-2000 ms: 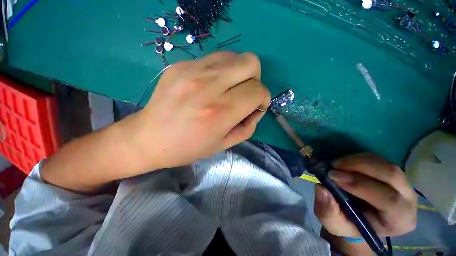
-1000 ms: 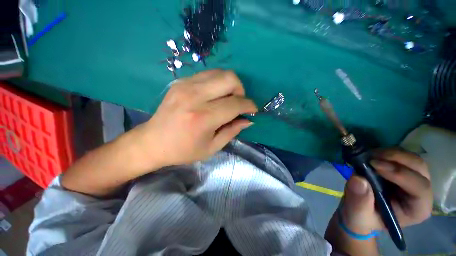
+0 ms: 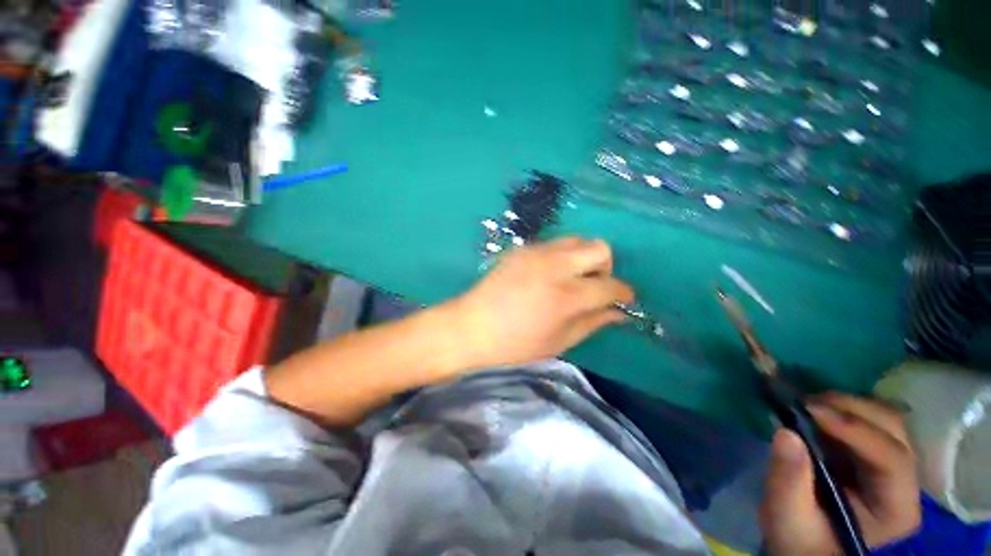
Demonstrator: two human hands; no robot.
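Observation:
My left hand (image 3: pixel 549 304) rests over the green mat, fingers together, fingertips at a small circuit board (image 3: pixel 639 317). The view is blurred, and I cannot tell whether the fingers hold a wire or the board's end. My right hand (image 3: pixel 842 462) holds the soldering iron (image 3: pixel 797 411) by its black handle. The iron's coppery tip points up and left, apart from the board, beside a short whitish strip (image 3: pixel 748 289). A pile of wired components (image 3: pixel 532 212) with dark leads and white heads lies just beyond my left hand.
A clear blister tray (image 3: pixel 750 130) with rows of white-dotted boards lies at the far right. A black fan grille (image 3: pixel 951 266) and an off-white pot (image 3: pixel 945 434) stand at the right. A blue stick (image 3: pixel 305 177), green-centred reels (image 3: pixel 179 130) and a red tray (image 3: pixel 179 326) are at the left.
The view has swung to show more of the far bench and the blister tray. Since two seconds ago, the iron tip has moved off the board to the right. My left fingers stay beside the board.

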